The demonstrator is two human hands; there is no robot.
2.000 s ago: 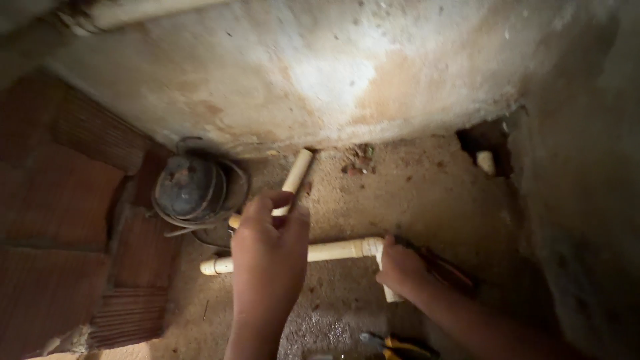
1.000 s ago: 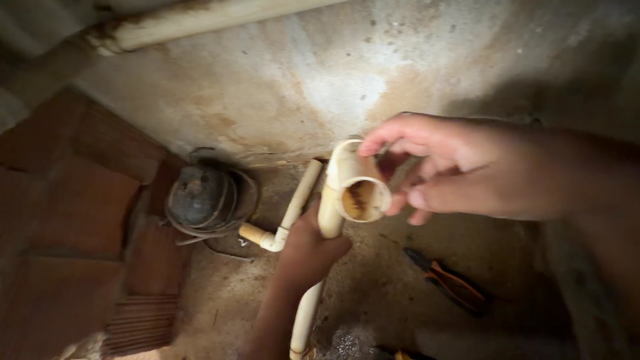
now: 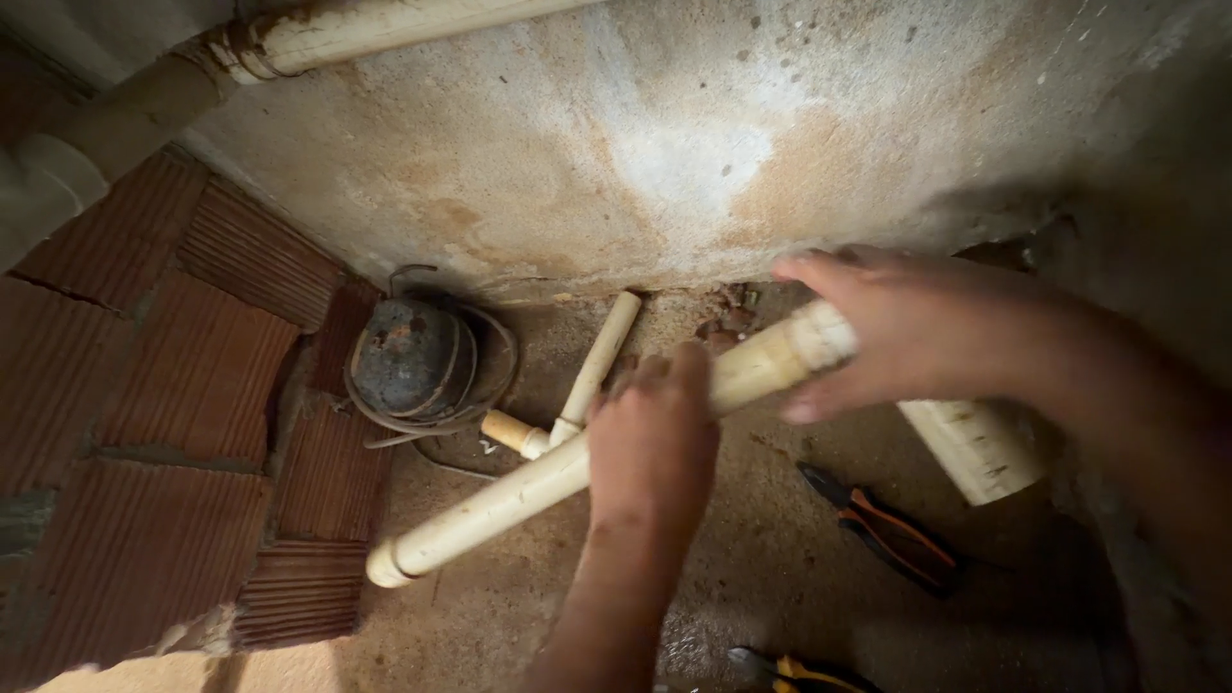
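My left hand point(image 3: 654, 438) is closed around the middle of a long off-white plastic pipe point(image 3: 500, 510), which slants from lower left up to the right. At the pipe's upper right end, by its collar, my right hand point(image 3: 866, 332) is spread with thumb and fingers apart; whether it touches the pipe is not clear. A wider off-white pipe end point(image 3: 977, 452) shows below the right wrist, its upper part hidden by the hand. Behind the long pipe lies a thinner pipe point(image 3: 599, 361) with an elbow and a tan-ended stub point(image 3: 515, 433).
A dark rounded metal object point(image 3: 412, 356) with cable coiled round it stands by the hollow clay bricks point(image 3: 183, 385). Orange-and-black pliers point(image 3: 881, 525) and a yellow-handled tool point(image 3: 799, 671) lie on the floor. A thick pipe point(image 3: 385, 37) crosses the stained wall above.
The long pipe, upright in my left hand a second ago, now slants lower across the view. My right hand has moved down and right from the fitting's open mouth.
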